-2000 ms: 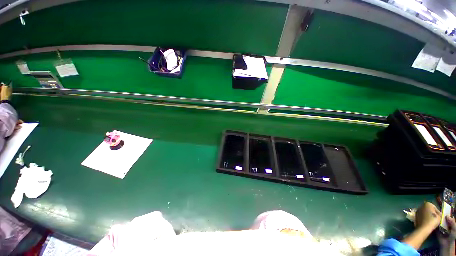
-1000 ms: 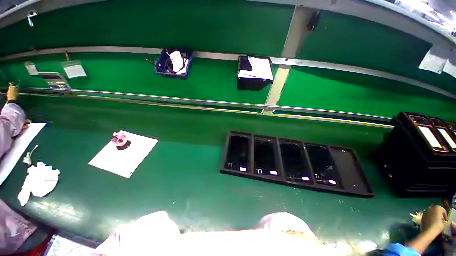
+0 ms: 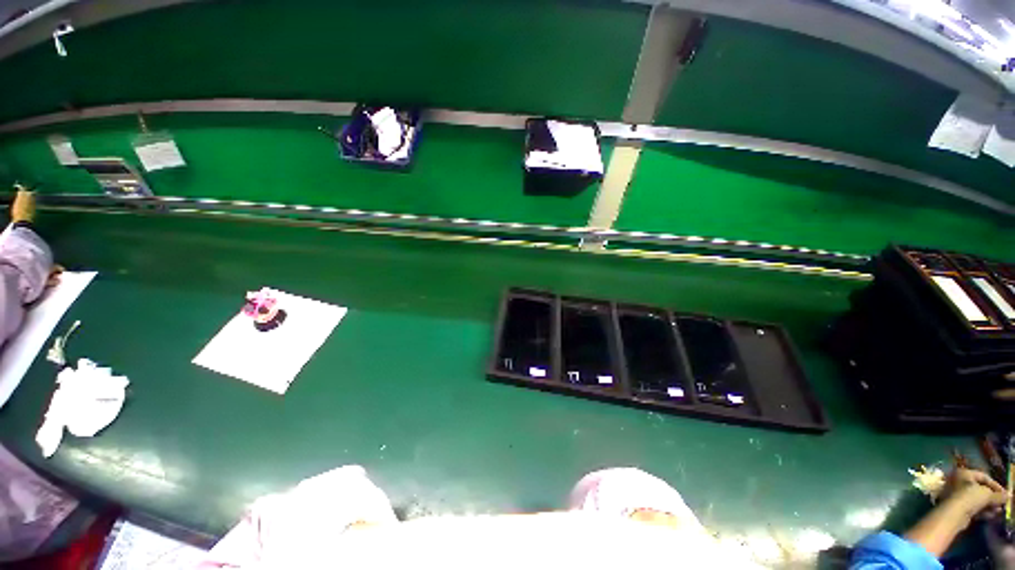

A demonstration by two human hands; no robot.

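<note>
A shallow black tray [image 3: 790, 384] lies right of centre on the green bench. Its four left slots hold glossy black phone units [image 3: 587, 340], each with a small white label at its near end; its right slot is empty. My pale pink sleeves reach the bottom edge, left and right of a washed-out white area. Small tan patches show by them, but no hand or finger can be made out. Nothing touches the tray.
Stacked trays [image 3: 929, 367] stand right, near a blue-sleeved person's hands [image 3: 966, 495]. Left are white paper [image 3: 301, 340] with a pink-black item [image 3: 264, 308], a crumpled white heap [image 3: 87, 399] and a pink-sleeved person. A blue bin [image 3: 381, 136] and black bin [image 3: 562, 158] sit on the rail.
The view has shifted slightly. The blue-sleeved person's hands at the right have moved a little. The tray and its phone units lie as before.
</note>
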